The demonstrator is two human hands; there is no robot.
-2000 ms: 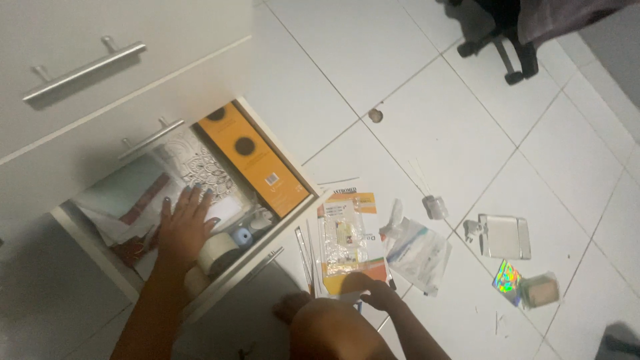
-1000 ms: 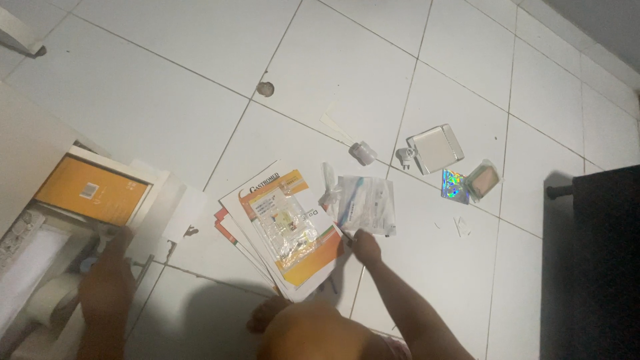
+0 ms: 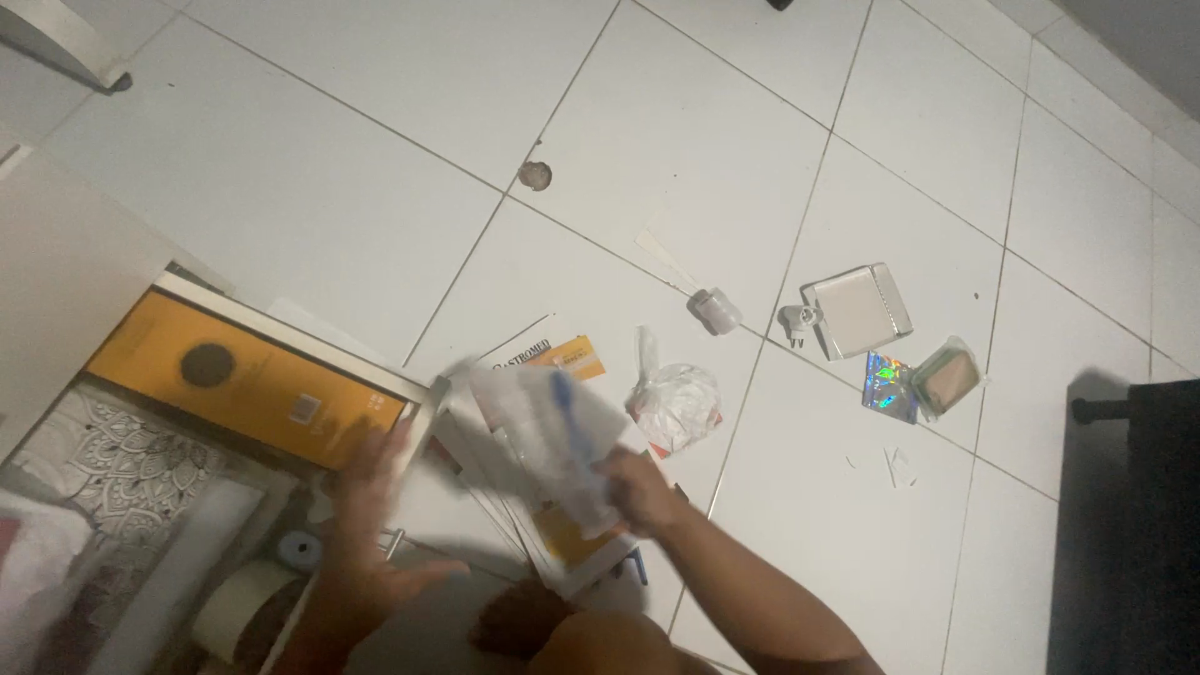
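Note:
My right hand (image 3: pixel 637 489) grips a clear plastic bag (image 3: pixel 553 441) with a blue strip, blurred by motion, over a pile of papers (image 3: pixel 483 469) on the floor. Over the front edge of the open drawer (image 3: pixel 427 422) is my left hand (image 3: pixel 375 506), fingers apart, with nothing seen in it. Inside the drawer lie an orange box (image 3: pixel 253 375) with a dark round mark, a patterned white item (image 3: pixel 141 450), a roll of tape (image 3: pixel 244 600) and a small bluish roll (image 3: pixel 299 550). A crumpled clear plastic bag (image 3: pixel 680 403) rests right of the papers.
On the tiled floor (image 3: pixel 656 112) are a small translucent container (image 3: pixel 714 310), a white plug adapter (image 3: pixel 800 321), a pale flat box (image 3: pixel 855 311), a holographic packet (image 3: pixel 889 384), a wrapped tan item (image 3: pixel 949 378) and paper scraps (image 3: pixel 900 467). A black object (image 3: pixel 1144 525) stands at right.
The plastic bag with the blue strip, on the floor right of the papers before, is now in my right hand above them. My left hand has moved from inside the drawer to its front edge.

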